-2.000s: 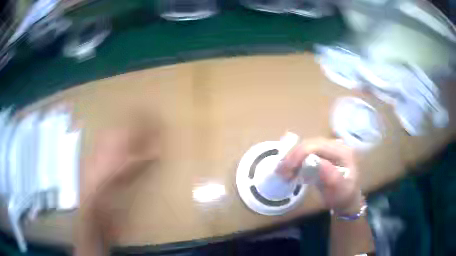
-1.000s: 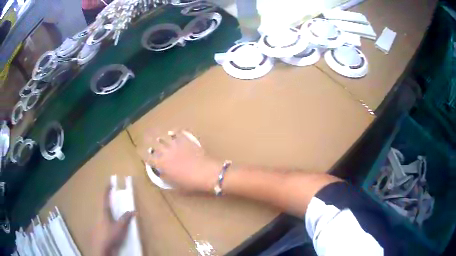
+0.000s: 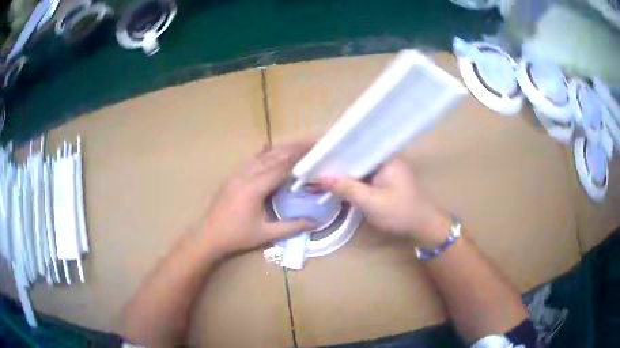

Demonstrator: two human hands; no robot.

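Note:
A round white slotted disc [image 3: 338,234] lies on the tan bench in front of me, its short side tab [image 3: 294,252] pointing toward me. My left hand [image 3: 248,197] grips the disc's left side, thumb near the tab. My right hand [image 3: 387,204] holds a flat white arm [image 3: 381,115] by its lower end, slanting up to the right over the disc. The arm's two thin prongs are at the disc's pale centre; I cannot tell whether they sit in it. My hands cover part of the disc's rim.
White arms [image 3: 66,207] lie side by side at the left. Several pale-centred discs [image 3: 493,71] overlap at the upper right. A green conveyor belt [image 3: 224,34] runs behind the bench, with a dark-centred disc [image 3: 146,20] on it. Grey-white parts [image 3: 546,314] show at the lower right.
The white arm has passed from my left hand to my right and now slants over the disc. My left hand has moved onto the disc. The camera view has turned.

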